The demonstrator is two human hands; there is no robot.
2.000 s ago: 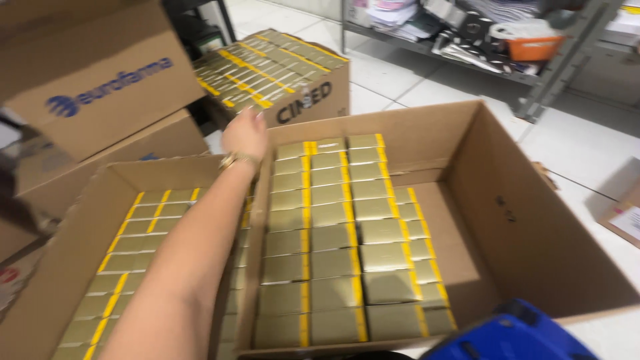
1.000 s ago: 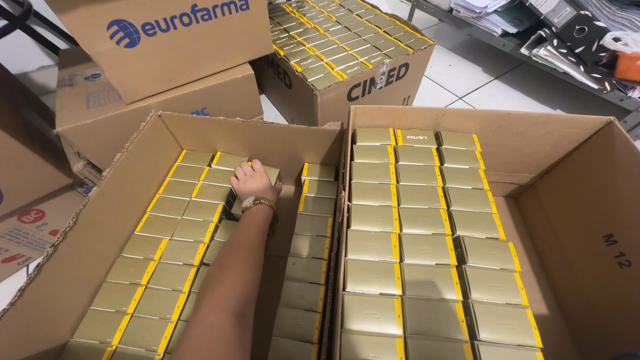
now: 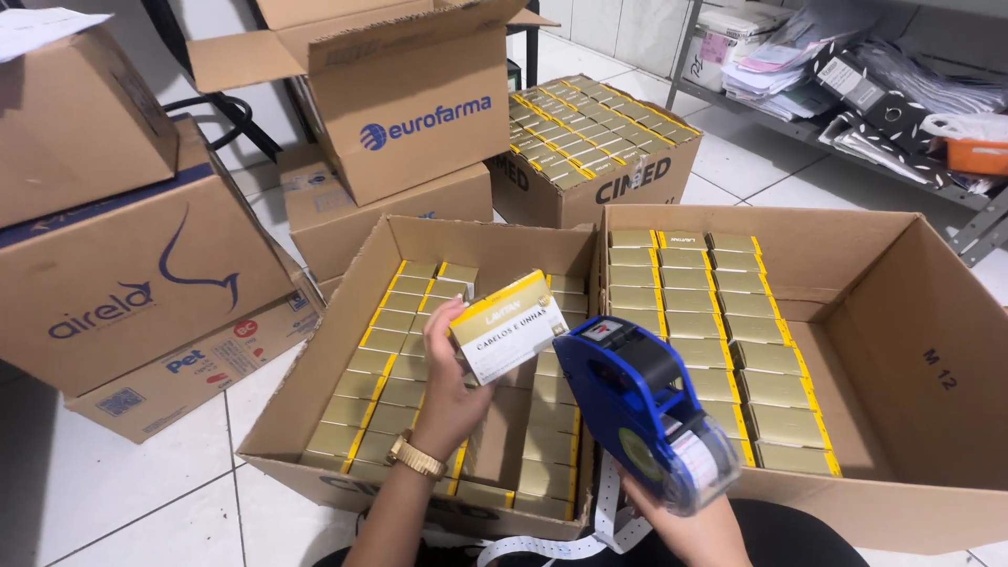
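Observation:
My left hand (image 3: 453, 374), with a gold watch on the wrist, grips a small white, gold and yellow Lavitan carton (image 3: 508, 327) above the left cardboard box (image 3: 315, 394). My right hand (image 3: 669, 504) holds a blue handheld price labeler (image 3: 630, 402); its nose is at the carton's right edge, and whether they touch I cannot tell. Behind the labeler, the right cardboard box (image 3: 874, 346) holds rows of gold cartons (image 3: 693, 303). More gold cartons (image 3: 378, 362) stand in the left box, around a gap. A strip of white label backing (image 3: 543, 543) hangs below the labeler.
Another box (image 3: 638, 185) packed with gold cartons stands behind on the tiled floor. Stacked cardboard boxes (image 3: 417, 114) rise at the back and left (image 3: 134, 276). A metal shelf (image 3: 850, 142) at the upper right bears papers, binders and an orange container (image 3: 976, 153).
My left hand, among the left box's cartons one second ago, now holds one carton up above the box. The labeler and my right hand have come into full view beside it.

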